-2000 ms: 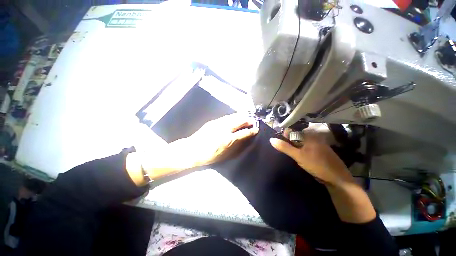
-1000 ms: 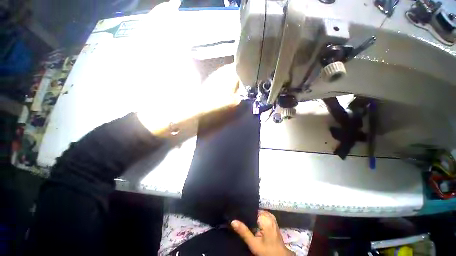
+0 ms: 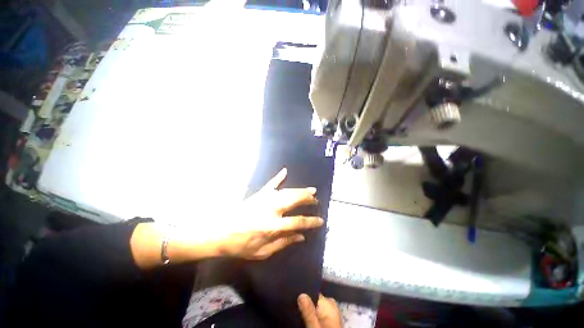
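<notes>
A long black fabric panel [image 3: 291, 122] runs from the back of the white table, past the left side of the presser foot [image 3: 330, 148], and over the table's front edge. A light band shows at its far end. My left hand [image 3: 275, 221] lies flat on the panel with its fingers spread, in front of the needle area. My right hand [image 3: 320, 312], partly cut off by the bottom edge, pinches the panel's right edge near my lap.
The off-white sewing machine head [image 3: 378, 70] stands right of the panel. Crumpled black scraps [image 3: 442, 192] and a blue-tipped thin tool [image 3: 472, 211] lie under its arm. A parts tray with coloured coils [image 3: 557, 262] is at the table's right end.
My left hand has moved from beside the needle toward me, onto the panel. My right hand first moved from the needle area to the panel's near end and is now slightly lower.
</notes>
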